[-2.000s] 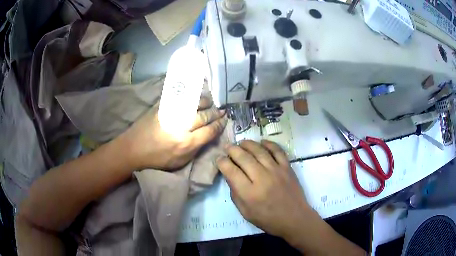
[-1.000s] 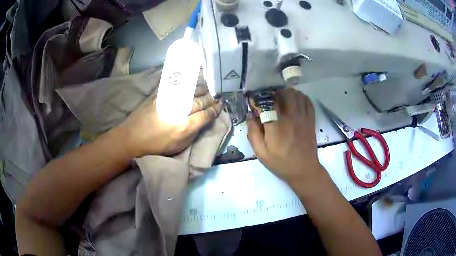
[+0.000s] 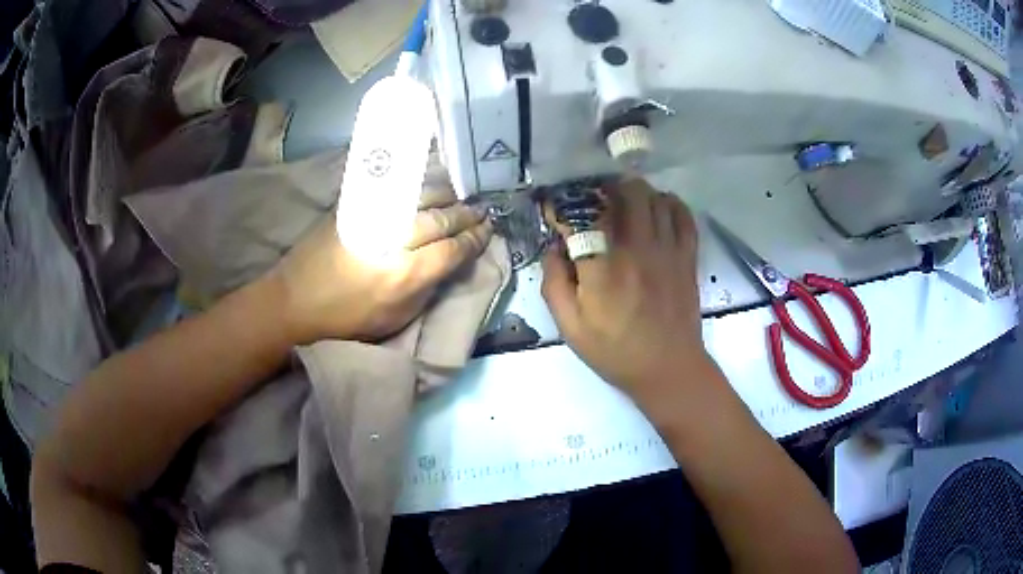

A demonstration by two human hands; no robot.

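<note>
The grey-brown garment piece (image 3: 359,392) lies left of the needle area and hangs over the table's front edge. My left hand (image 3: 376,269) presses on the cloth, fingertips just left of the presser foot (image 3: 519,241); the bright lamp covers part of this hand. My right hand (image 3: 630,286) is right of the presser foot, around the ridged cream knob (image 3: 586,243). Its thumb and fingertips are close to the needle area, partly hidden behind the knob. I cannot tell if it holds anything. The white machine head (image 3: 561,101) stands over both hands.
Red-handled scissors (image 3: 825,336) lie on the machine bed right of my right hand, blades toward the machine. The glowing lamp (image 3: 385,168) stands left of the machine head. More cloth (image 3: 84,213) is heaped at the left. A white box (image 3: 836,20) sits on top of the machine.
My right hand has moved from the cloth in front of the presser foot to its right side, around the knob. My left hand stays on the cloth. The view has shifted slightly.
</note>
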